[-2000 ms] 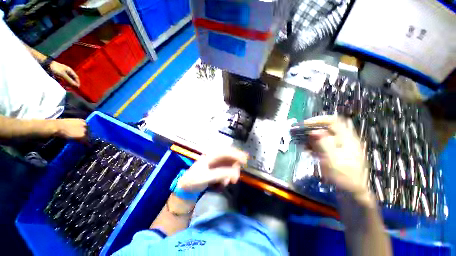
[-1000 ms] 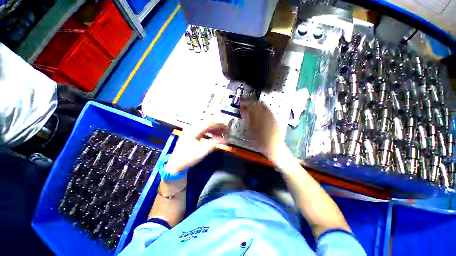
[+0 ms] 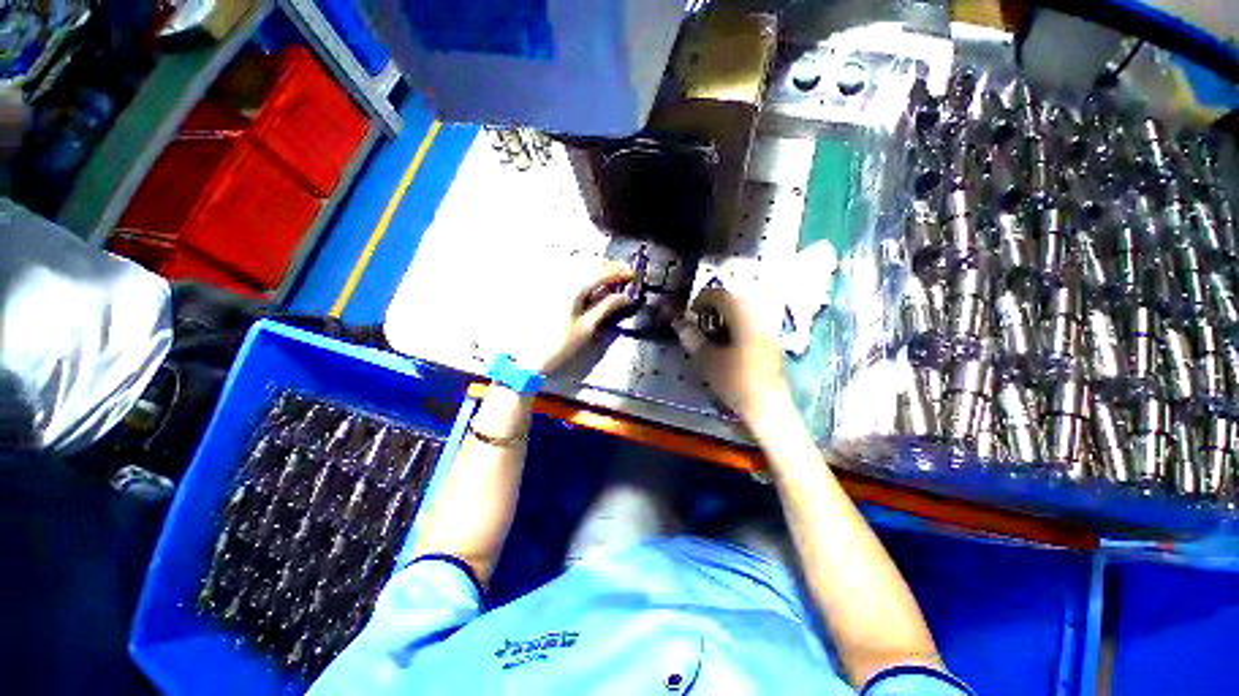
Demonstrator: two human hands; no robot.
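My left hand (image 3: 587,326) is at the left side of the fixture (image 3: 660,272), under the dark machine head (image 3: 655,190). Its fingertips close on a small shiny metal workpiece (image 3: 636,282) at the fixture; whether the piece sits in the fixture is hard to tell. My right hand (image 3: 745,364) is just right of the fixture, fingers curled around another metal workpiece (image 3: 711,321), whose dark round end shows. Its fingertips reach the fixture's front right. The fingers partly hide the fixture.
A wide layer of metal parts (image 3: 1073,299) lies at the right. A blue tote (image 3: 356,364) with darker parts stands at the left, beside a person in white (image 3: 82,320). Crumpled white material (image 3: 811,292) lies by the green mat (image 3: 826,197). Sample parts (image 3: 521,146) stand at the far left corner.
My right hand has come from over the tray to the fixture, and now shows a part's round end. My left hand has moved forward to the fixture and closed its fingertips there.
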